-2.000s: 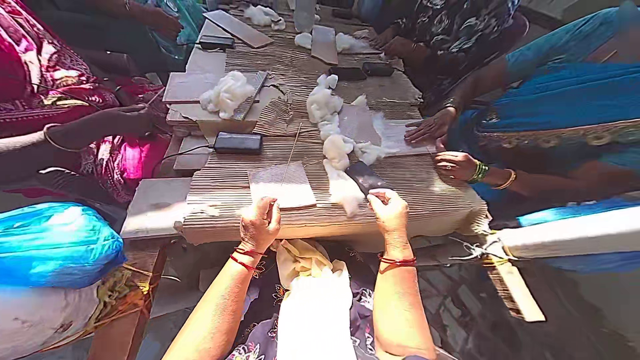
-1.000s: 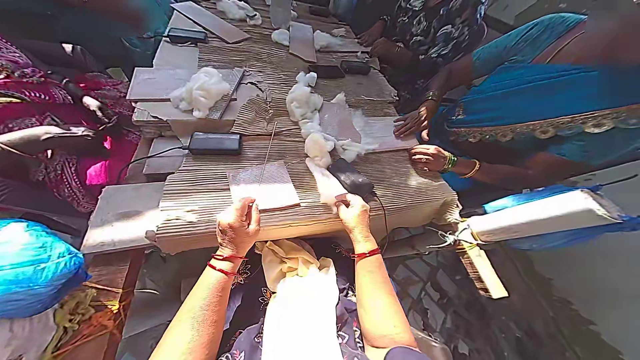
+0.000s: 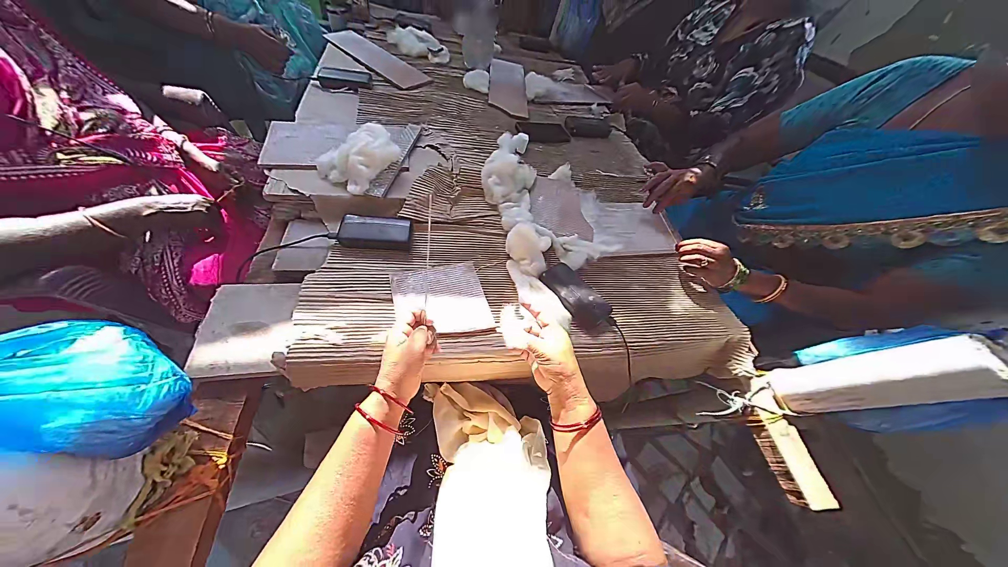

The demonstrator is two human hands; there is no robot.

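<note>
My left hand [image 3: 411, 346] is closed on the lower end of a thin stick [image 3: 429, 244], which stands up over a pale flat board [image 3: 453, 299] on the corrugated cardboard. In my right hand [image 3: 547, 346] is a small tuft of cotton [image 3: 518, 324], pinched between the fingers. Just beyond that hand a long strip of cotton wool [image 3: 526, 248] runs up the table. A dark device with a cord [image 3: 579, 298] lies right of the strip. Red bands circle both wrists.
Corrugated cardboard [image 3: 654, 323] covers the table. A black adapter [image 3: 375, 232] lies at left, below a cotton heap [image 3: 361, 157] on boards. At right, a person's hands [image 3: 705, 260] touch another pale board [image 3: 630, 228]. A blue plastic bundle [image 3: 87, 386] is at lower left; other people sit around.
My right hand, over the cotton strip's lower end a second ago, now holds a separate small tuft. My left hand keeps its place at the pale board's near edge.
</note>
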